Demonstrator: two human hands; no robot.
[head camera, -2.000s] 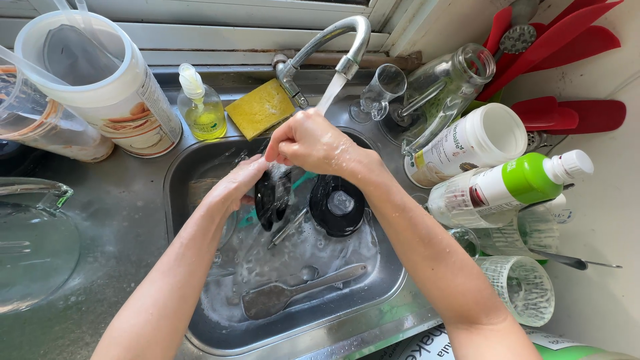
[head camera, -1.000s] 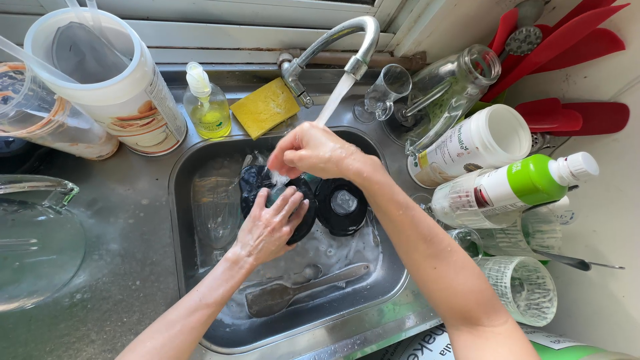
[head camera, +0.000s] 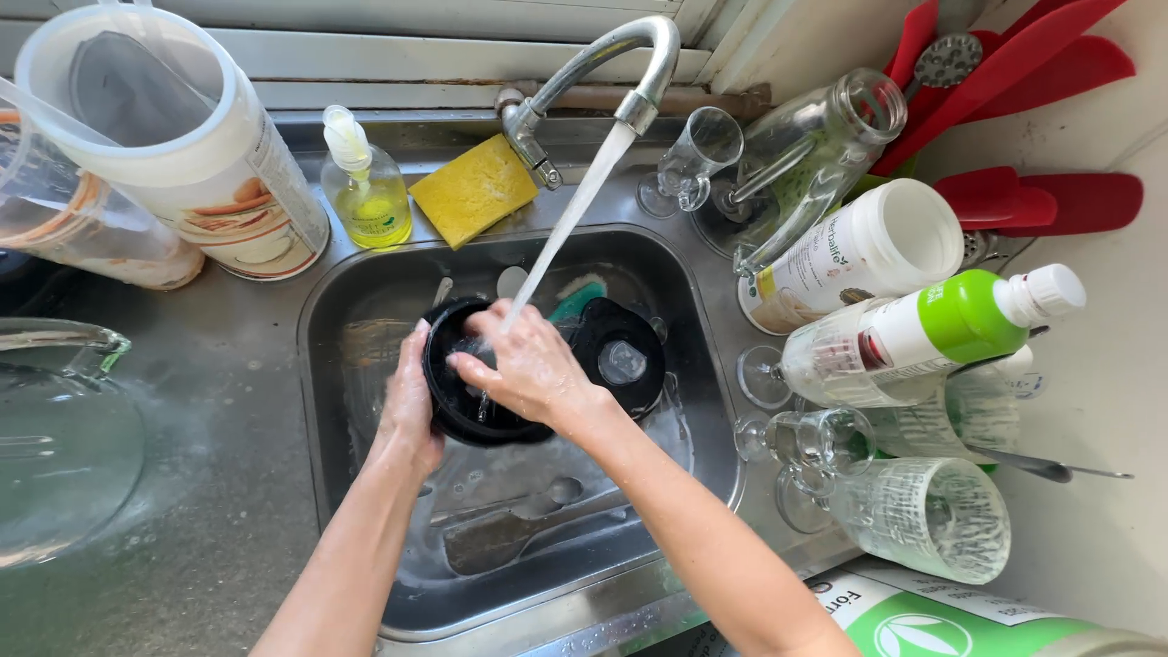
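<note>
My left hand grips the left rim of a black round plastic part, tilted so that its hollow side shows. My right hand is at its opening, fingers curled inside and thumb apart; what the fingertips touch is hidden. Water from the chrome faucet runs onto that hand. Beside them in the steel sink lies another black round part with a clear center. Below, a spatula and a spoon lie in shallow soapy water. A teal item shows behind my right hand.
A yellow sponge and a soap dispenser stand behind the sink. Large plastic containers and a glass vessel are at left. Glasses, a white tub, a green-and-white bottle and red utensils crowd the right.
The black part in my left hand has been turned so its hollow faces up. My left hand has moved from across its front to its left rim. The faucet still runs.
</note>
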